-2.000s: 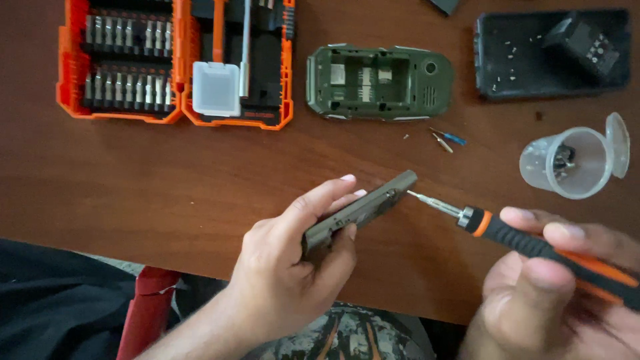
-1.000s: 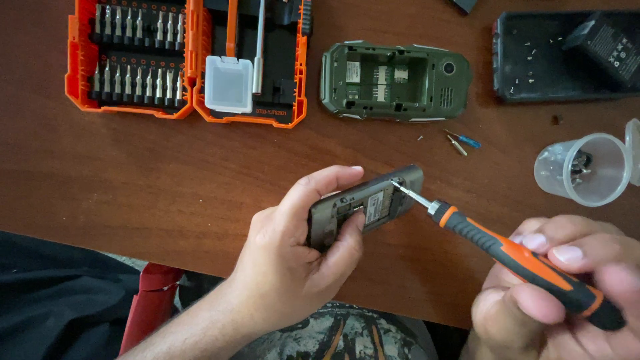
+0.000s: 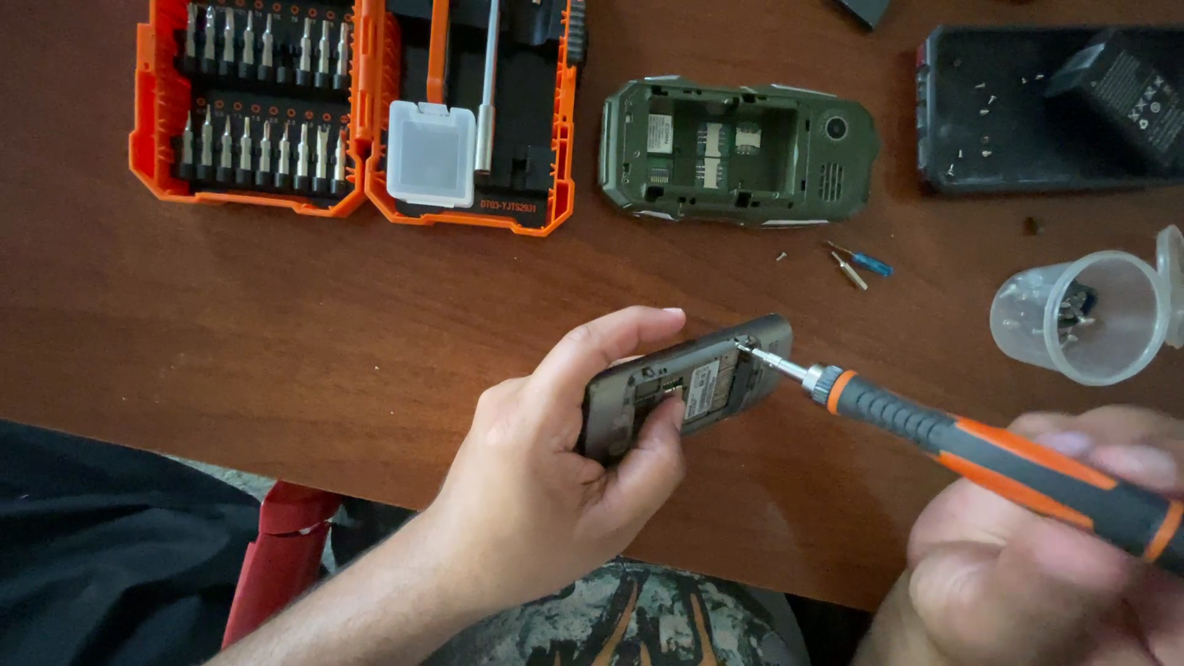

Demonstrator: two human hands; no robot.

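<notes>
My left hand [image 3: 573,462] grips a grey mobile phone [image 3: 721,338] by its left end, tilted, with its open back and battery bay showing. A precision screwdriver [image 3: 999,453] with a black and orange handle is held in my right hand [image 3: 1045,546]. Its tip touches the phone near the upper right corner, at what looks like a screw spot. Above them a green rugged phone [image 3: 740,153] lies with its empty battery bay up. Two small screwdriver pieces, one with a blue handle [image 3: 872,265] and one brass-coloured [image 3: 850,271], lie beside a tiny screw [image 3: 782,256].
An orange bit case [image 3: 361,203] stands open at the upper left, holding bits, a clear plastic box [image 3: 431,154] and tools. At the right, a black tray [image 3: 1008,166] holds loose screws and a battery [image 3: 1124,97]. A clear lidded cup [image 3: 1027,324] with small parts lies below it.
The phone in my left hand has turned from nearly edge-on to show its open back. The screwdriver tip has moved from beside the phone's end onto its back.
</notes>
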